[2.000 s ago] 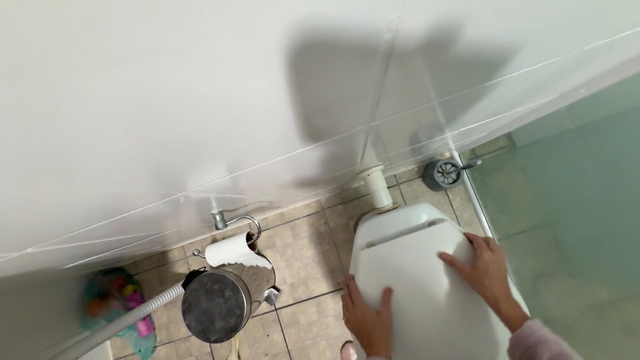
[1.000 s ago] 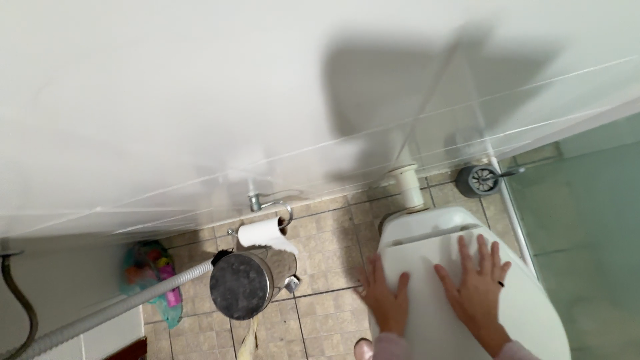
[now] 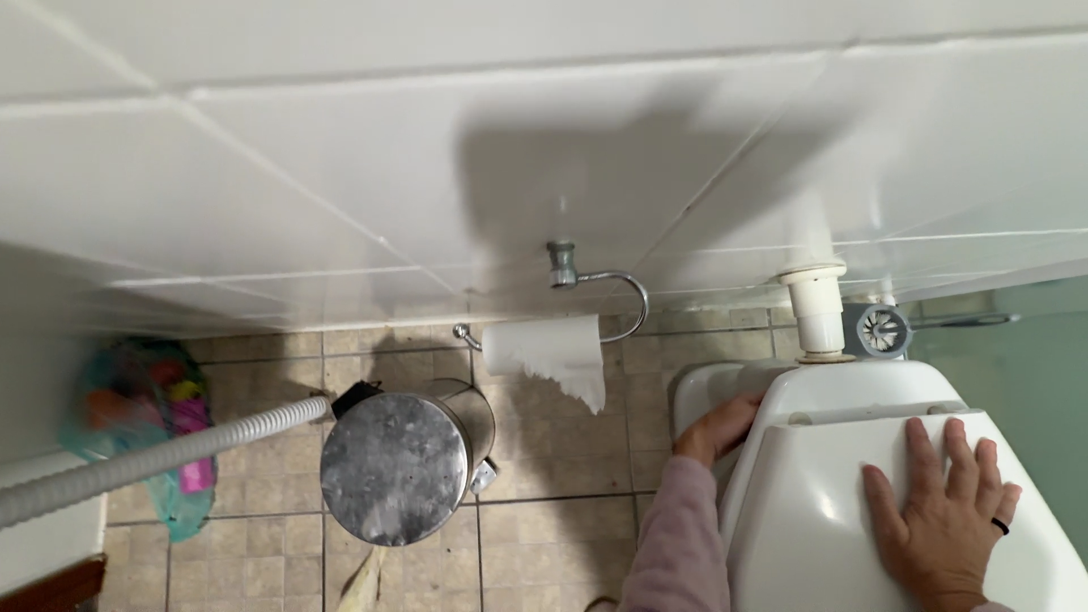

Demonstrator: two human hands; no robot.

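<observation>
A white toilet with its lid [image 3: 807, 510] down stands at the lower right. My right hand [image 3: 943, 510], with a dark ring on one finger, lies flat on the lid, fingers spread. Down along the toilet's left side reaches my left hand [image 3: 727, 429]; its fingers are hidden behind the rim, so what it touches does not show. A white pipe connector [image 3: 818, 310] joins the toilet's back to the wall. Beside that connector is a toilet brush in a grey holder [image 3: 881, 330]. To the left, a toilet paper roll [image 3: 544, 344] hangs on a chrome holder [image 3: 563, 265].
A round metal pedal bin [image 3: 395, 467] stands on the tiled floor. A ribbed grey hose [image 3: 170, 455] crosses the left side, over a teal plastic bag [image 3: 174, 501] of colourful items. A greenish glass panel [image 3: 1037, 382] is at the right. White tiled wall runs behind.
My left hand has left the lid and gone down the toilet's left side. My right hand is still on the lid. The view has shifted a good deal.
</observation>
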